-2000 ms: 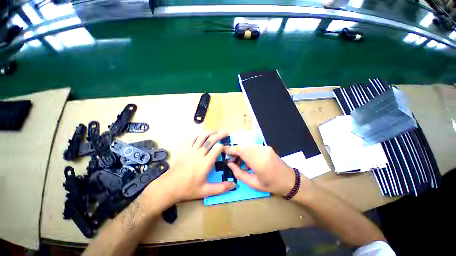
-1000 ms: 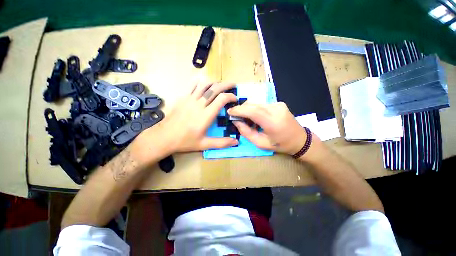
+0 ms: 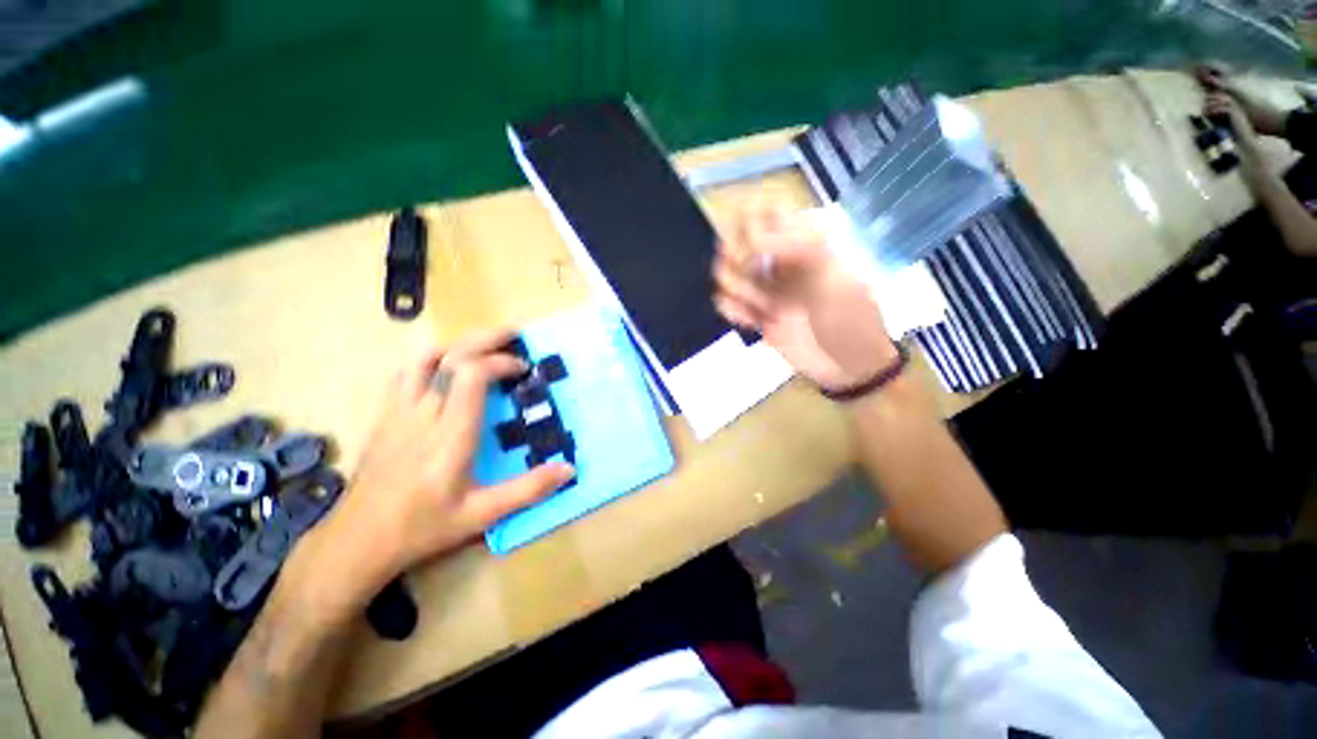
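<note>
A bright blue fixture (image 3: 621,433) lies on the cardboard-covered bench with black pads on it. A black housing (image 3: 540,414) with a small light patch at its middle sits in the fixture. My left hand (image 3: 419,462) holds the housing's two ends between thumb and fingers. My right hand (image 3: 809,296) is raised over the right edge of the black sheet (image 3: 621,217); it is blurred, with fingers partly curled. I cannot tell if it holds anything.
A pile of black housings (image 3: 202,505) lies at left. One housing (image 3: 406,264) lies alone behind the fixture. At right are striped strips (image 3: 1011,303), a grey-silver stack (image 3: 924,181) and a white box (image 3: 913,299). A green conveyor (image 3: 433,87) runs behind. Another person's hands (image 3: 1235,123) show far right.
My right hand has left the fixture and moved right, over the black sheet's edge. My left hand stays on the housing. The view has turned to the right, bringing another person's hands into sight.
</note>
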